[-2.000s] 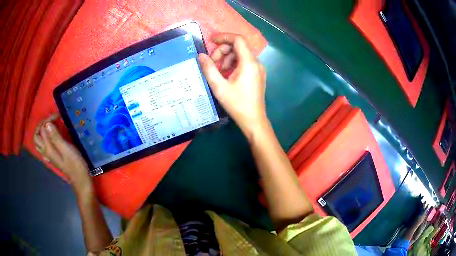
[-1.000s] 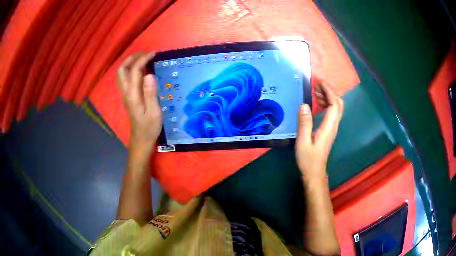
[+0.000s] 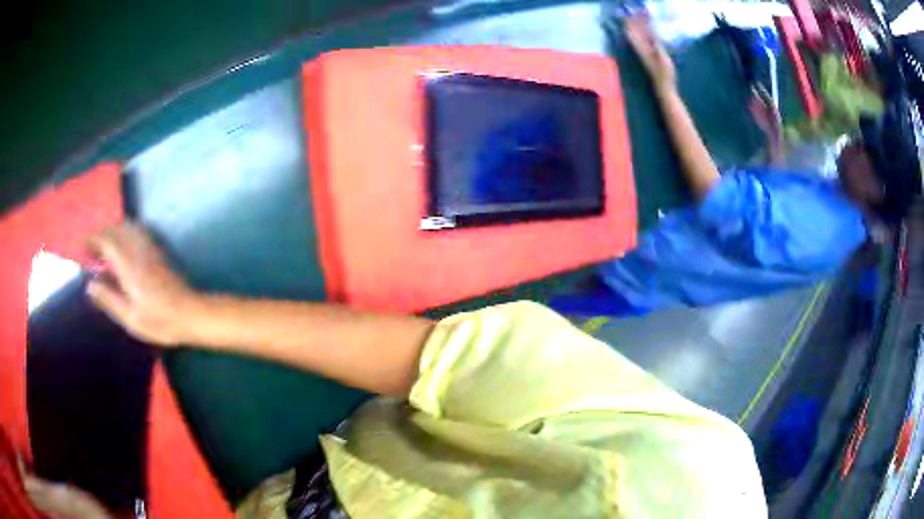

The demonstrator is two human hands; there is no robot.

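Observation:
A tablet (image 3: 86, 385) lies on an orange-red foam pad (image 3: 182, 461) at the far left; its screen looks black, with white glare at the upper left. My right hand (image 3: 147, 289) is at its upper right corner, fingers apart, fingertips at the edge. My left hand (image 3: 66, 502) is blurred and cut off at the bottom left, near the tablet's lower end; its fingers cannot be made out.
A second tablet (image 3: 517, 152), with a dim blue pattern and a white corner label, lies on another foam pad (image 3: 380, 253). A co-worker in blue (image 3: 750, 238) is at the right, one arm over the dark green bench (image 3: 243, 405). Grey floor with a yellow line shows at lower right.
The view has swung right. The tablet and my hands now appear at the far left. The bright desktop no longer shows, and the second tablet and co-worker have come into clear view.

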